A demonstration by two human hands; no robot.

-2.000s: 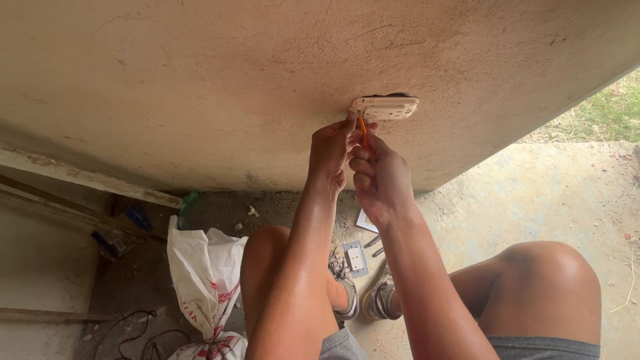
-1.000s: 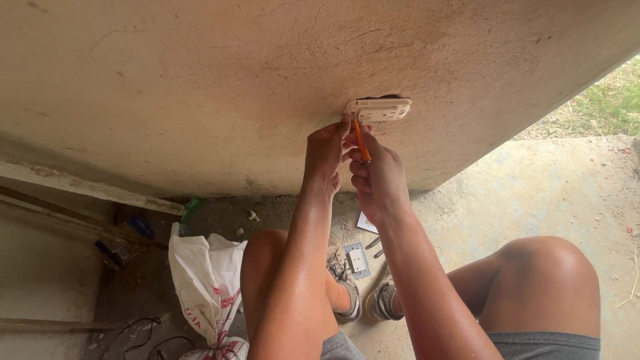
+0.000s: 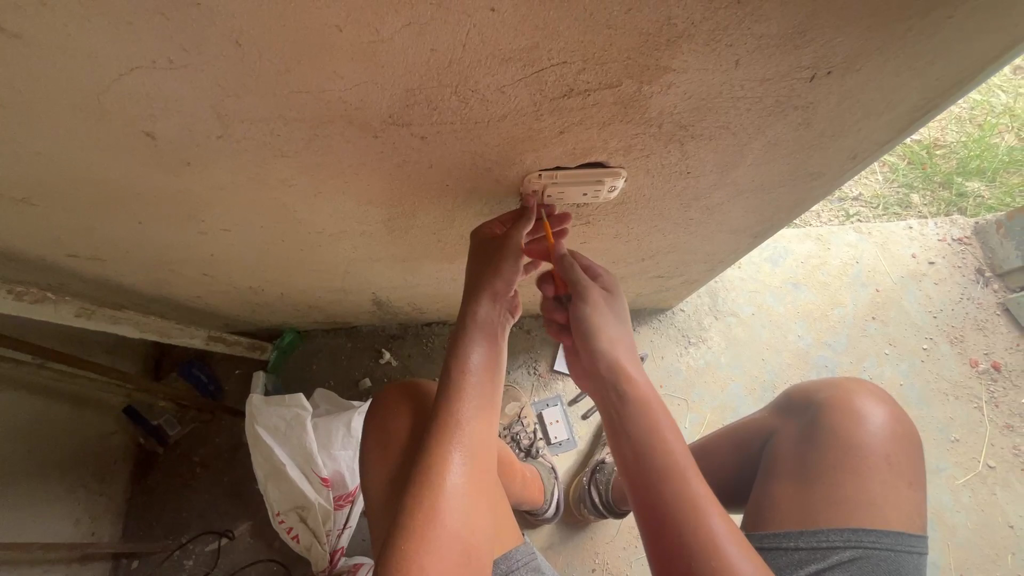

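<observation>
A white electrical outlet [image 3: 574, 186] sits on the plastered wall, with a dark gap along its far edge. My left hand [image 3: 504, 252] is at the outlet's left end, its thumb and fingertips touching or very near it; whether something small is between them cannot be told. My right hand [image 3: 588, 312] grips an orange screwdriver [image 3: 549, 236], whose tip points up toward the outlet's left end, just below it. On the floor between my shoes lies a second outlet on a grey plate [image 3: 554, 425].
A white sack [image 3: 308, 472] with red print stands left of my legs. Dark-handled tools [image 3: 590, 412] lie by my right shoe. A wooden beam [image 3: 136, 320] runs along the left, near a green plastic piece [image 3: 284, 350] and dark cables [image 3: 204, 548].
The screwdriver and my right hand have drawn slightly down from the outlet, and the fingers of my left hand have spread somewhat. The outlet stays on the wall.
</observation>
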